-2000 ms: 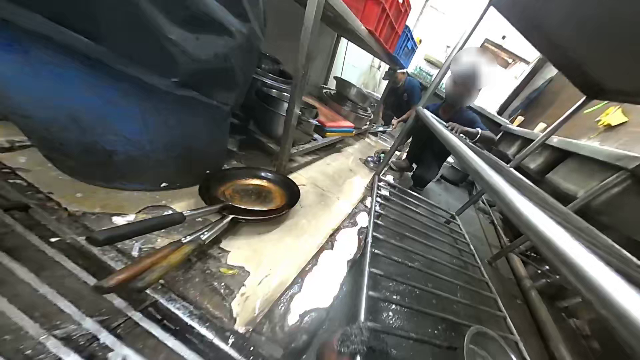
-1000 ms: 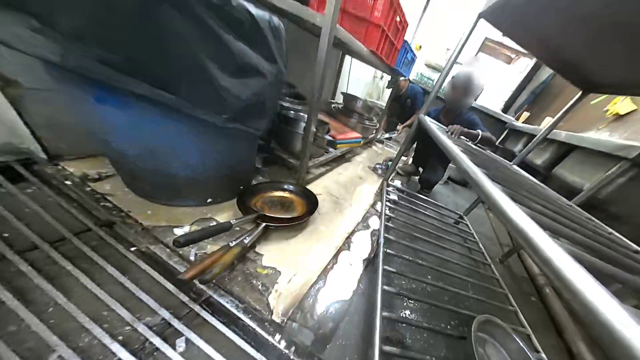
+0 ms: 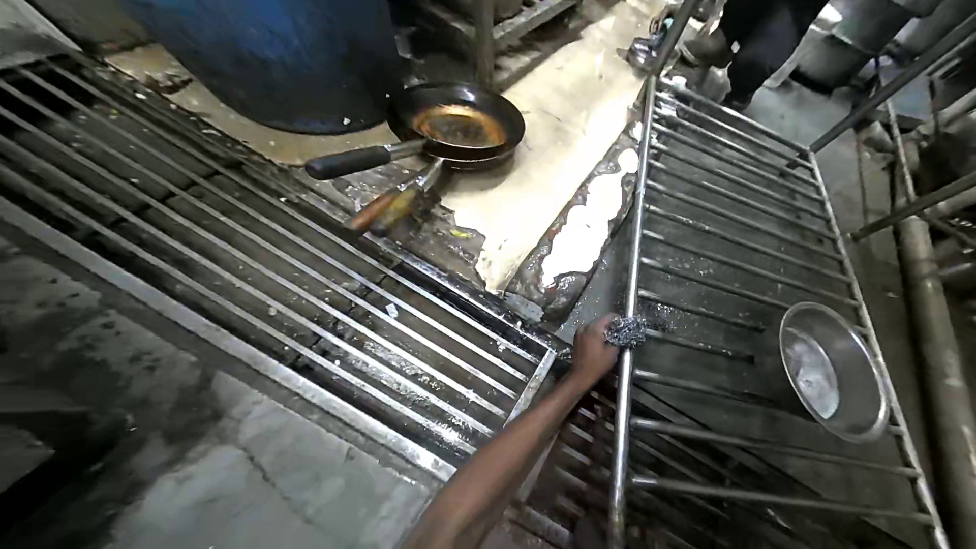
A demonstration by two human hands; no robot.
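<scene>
My left hand (image 3: pixel 596 345) reaches up from the bottom centre, closed on a metal scouring pad (image 3: pixel 627 332). The pad lies against the long side rail of a tubular metal rack (image 3: pixel 634 268). A round metal bowl (image 3: pixel 871 389) sits tilted on the rack's bars at the right, with some light liquid or suds in it. Wet spots and suds show on the bars near the pad. My right hand is out of view.
Stacked frying pans (image 3: pixel 465 126) lie on the floor beyond, handles toward me, beside a large blue barrel (image 3: pixel 267 61). A metal floor grating (image 3: pixel 252 252) runs across the left. A person's legs (image 3: pixel 762 46) stand past the rack's far end.
The view has tilted down toward the rack and floor. My left hand with the scouring pad now shows at the rack's side rail; one second ago it was not in sight.
</scene>
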